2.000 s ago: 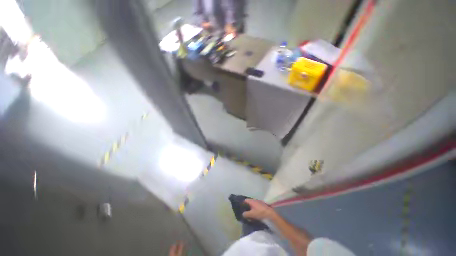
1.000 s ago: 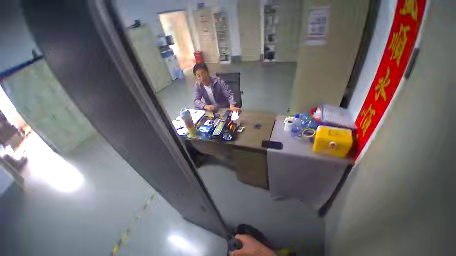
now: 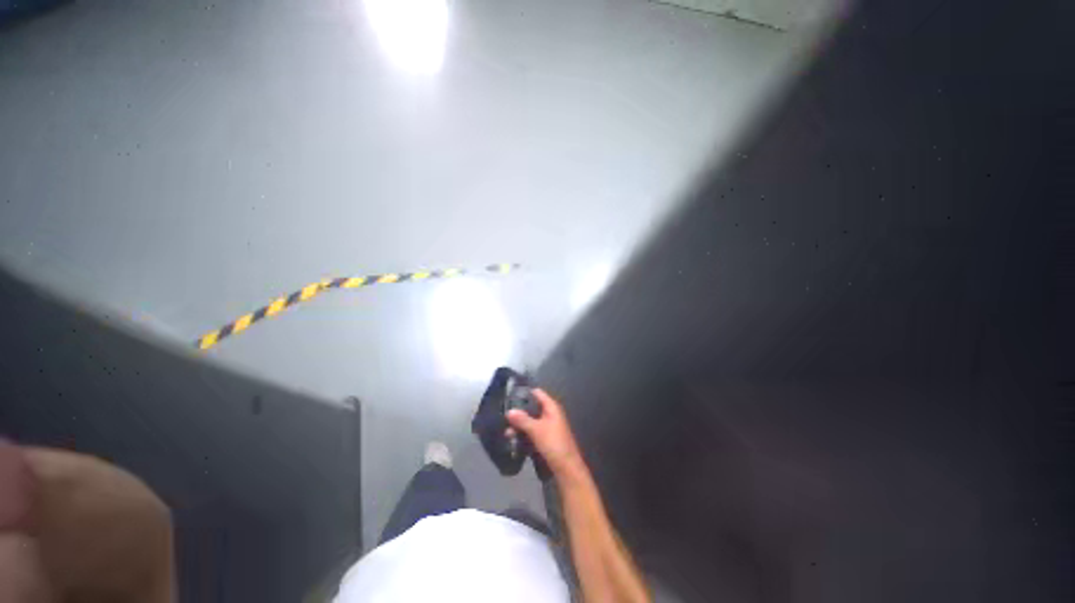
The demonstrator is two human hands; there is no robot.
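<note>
My right hand [image 3: 542, 430] is low in the centre of the head view, with the fingers closed around a black, curved, strap-like item [image 3: 496, 422]. The item hangs on the left side of the hand and shows an opening and a small rounded dark part near the thumb. A large, blurred skin-coloured shape at the lower left edge, very close to the camera, looks like my left hand [image 3: 88, 530]. It is cut off by the edge, and its fingers and anything in it cannot be made out.
Grey floor [image 3: 295, 153] with a black-yellow tape line [image 3: 324, 286] and bright reflections lies ahead. A dark panel [image 3: 271, 442] stands at the lower left and a large dark surface [image 3: 825, 353] fills the right side. My shoe [image 3: 437, 455] shows on the floor between them.
The view has turned from the desk, seated person and yellow box down to the floor and dark panels. The black item is still in my right hand. The blurred shape has appeared at lower left.
</note>
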